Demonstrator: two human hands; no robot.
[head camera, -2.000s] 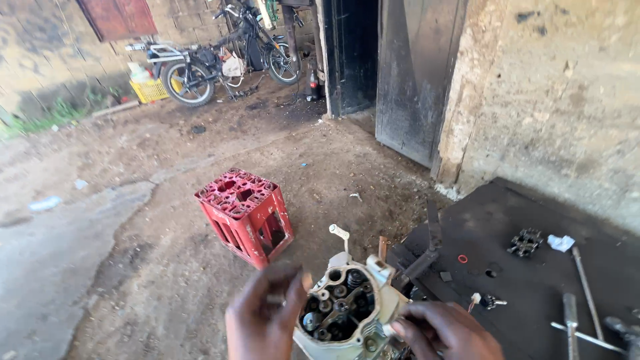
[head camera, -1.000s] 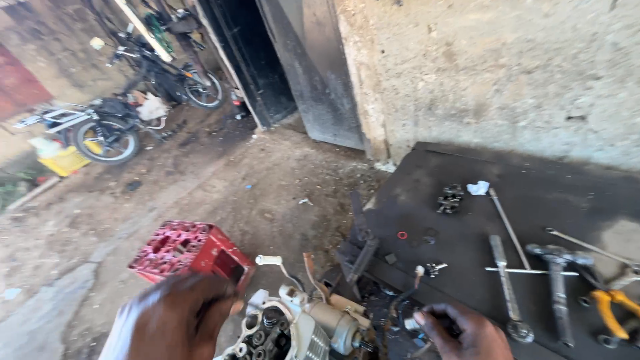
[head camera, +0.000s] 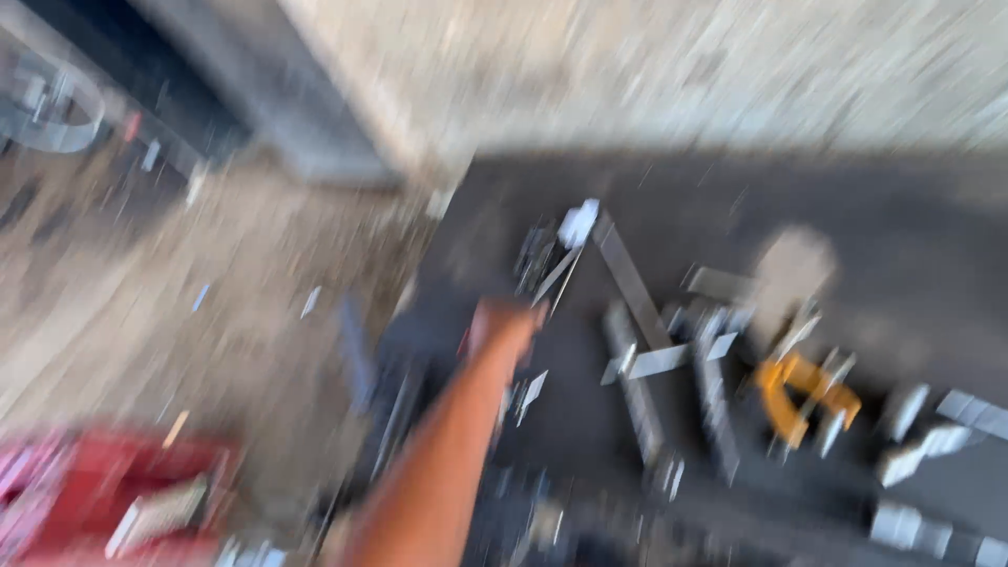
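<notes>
Motion blur smears the head view. My right hand (head camera: 504, 321), at the end of an outstretched forearm, is over the left part of the dark tabletop (head camera: 850, 197). Its fingers are too blurred to show whether they hold anything. Just beyond it lie a dark metal part (head camera: 534, 256) and a crumpled white scrap (head camera: 579, 224). Several long metal tools lie to its right, one a wrench-like tool (head camera: 634, 386), along with a hammer-like tool (head camera: 715, 386) and yellow-handled pliers (head camera: 803, 394). My left hand is out of view.
A red plastic crate (head camera: 134, 488) stands on the dirt ground at lower left. Behind the table rises a rough wall (head camera: 669, 71). A dark metal door (head camera: 276, 87) and part of a wheel (head camera: 55, 118) are at upper left. More blurred metal items (head camera: 906, 524) lie at lower right.
My right hand has left the engine area and reached farther over the tabletop. My left hand has gone out of view. The view has swung strongly right.
</notes>
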